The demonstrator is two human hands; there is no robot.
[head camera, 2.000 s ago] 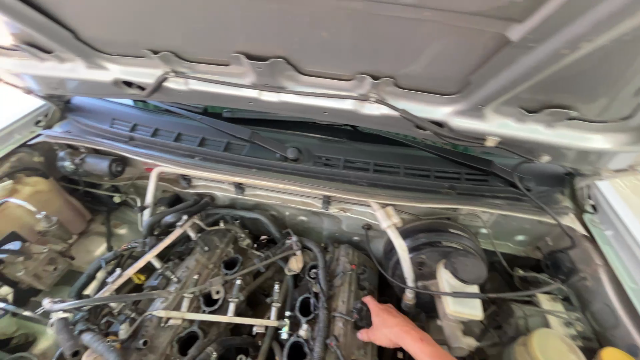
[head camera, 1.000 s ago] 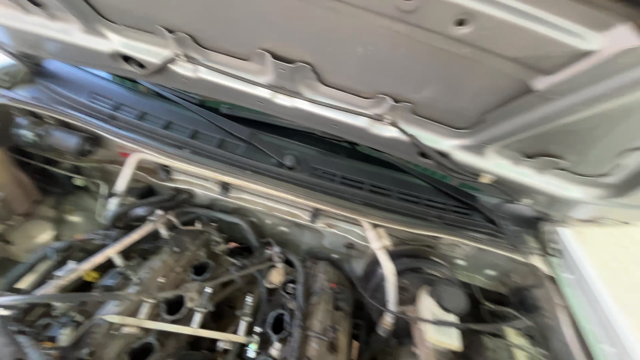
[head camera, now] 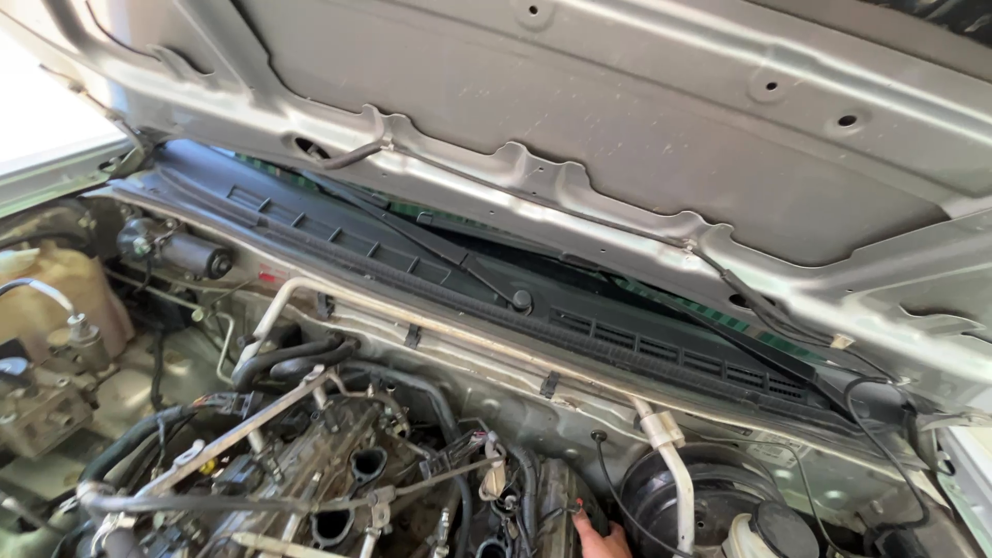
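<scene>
My right hand [head camera: 601, 539] shows only in part at the bottom edge of the head view. One fingertip is at the right edge of a grimy engine valve cover [head camera: 559, 500], beside a small red piece [head camera: 579, 503]; whether the fingers hold anything is hidden. My left hand is out of view. Left of the hand, black hoses and a metal fuel rail [head camera: 232, 442] lie over the engine. Dark round intake ports [head camera: 369, 463] are exposed there.
The raised hood [head camera: 480, 93] hangs over the windshield cowl [head camera: 372, 252]. A brake booster [head camera: 690, 496] and a capped fluid reservoir [head camera: 783, 531] are close on the right. A metal pipe [head camera: 682, 496] descends beside the hand. A wiper motor [head camera: 186, 252] and a yellowed plastic tank [head camera: 70, 294] are at left.
The hand, seen on the right side of the engine two seconds ago, is out of sight one second ago and partly in view now. The view has shifted.
</scene>
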